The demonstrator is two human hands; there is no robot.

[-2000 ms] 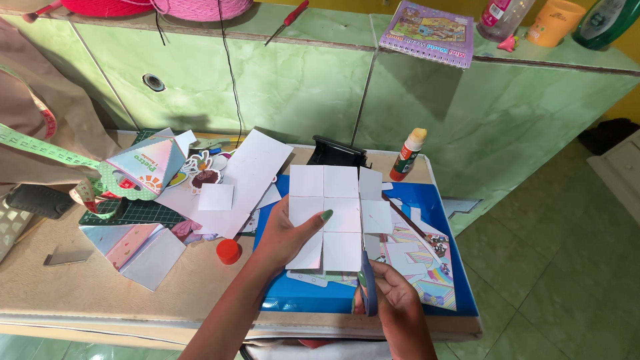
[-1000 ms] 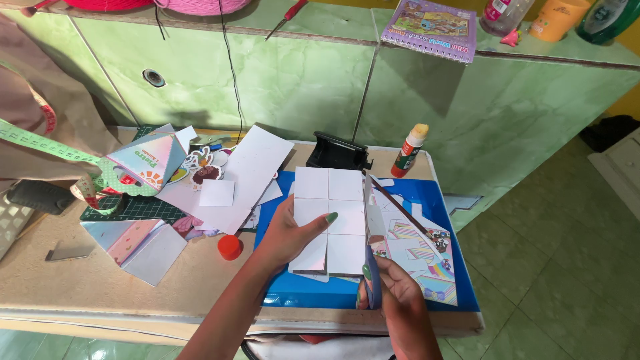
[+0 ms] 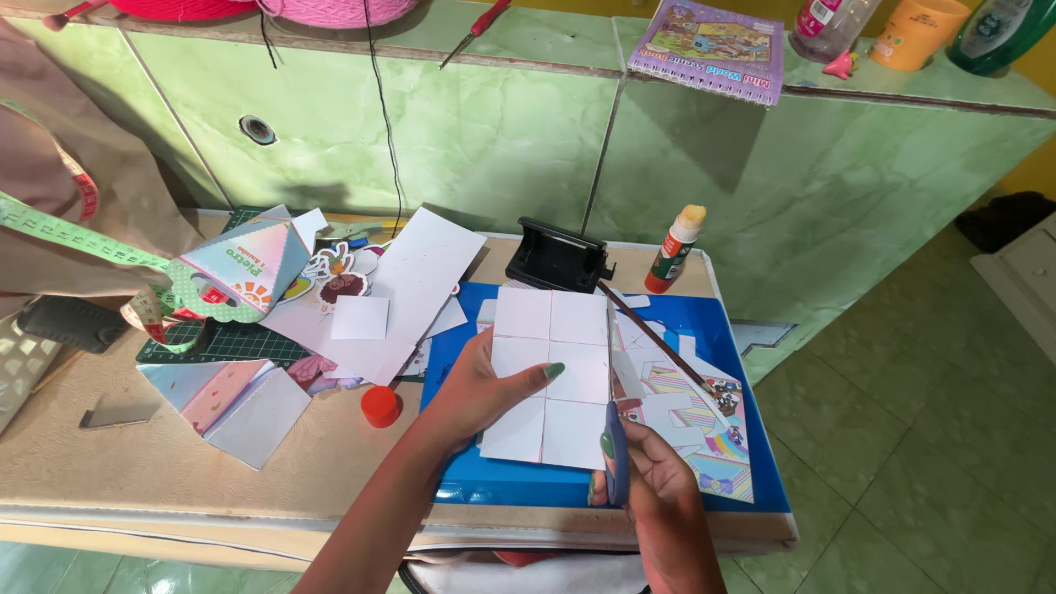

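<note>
A creased white paper sheet (image 3: 547,375) lies over a blue folder (image 3: 511,491). My left hand (image 3: 487,388) holds the sheet by its left side, thumb on top and fingers hidden beneath. In my right hand (image 3: 652,466) is a pair of scissors (image 3: 615,454) with blue-grey handles, its blades pointing away along the sheet's right edge. A narrow white paper strip (image 3: 624,371) shows just right of the blades. Patterned paper cutouts (image 3: 701,445) and a long thin dark stick (image 3: 660,338) lie on the folder's right side.
A black hole punch (image 3: 557,256) and an uncapped glue stick (image 3: 675,247) stand behind the folder. Left of it are a red cap (image 3: 380,407), white sheets (image 3: 429,256), a folded paper piece (image 3: 239,404), a green cutting mat (image 3: 223,342) and a tape measure (image 3: 91,239).
The sheet's right-hand column of squares, seen two seconds ago, no longer shows attached. The scissors and my right hand have shifted, with the blades along the sheet's right edge.
</note>
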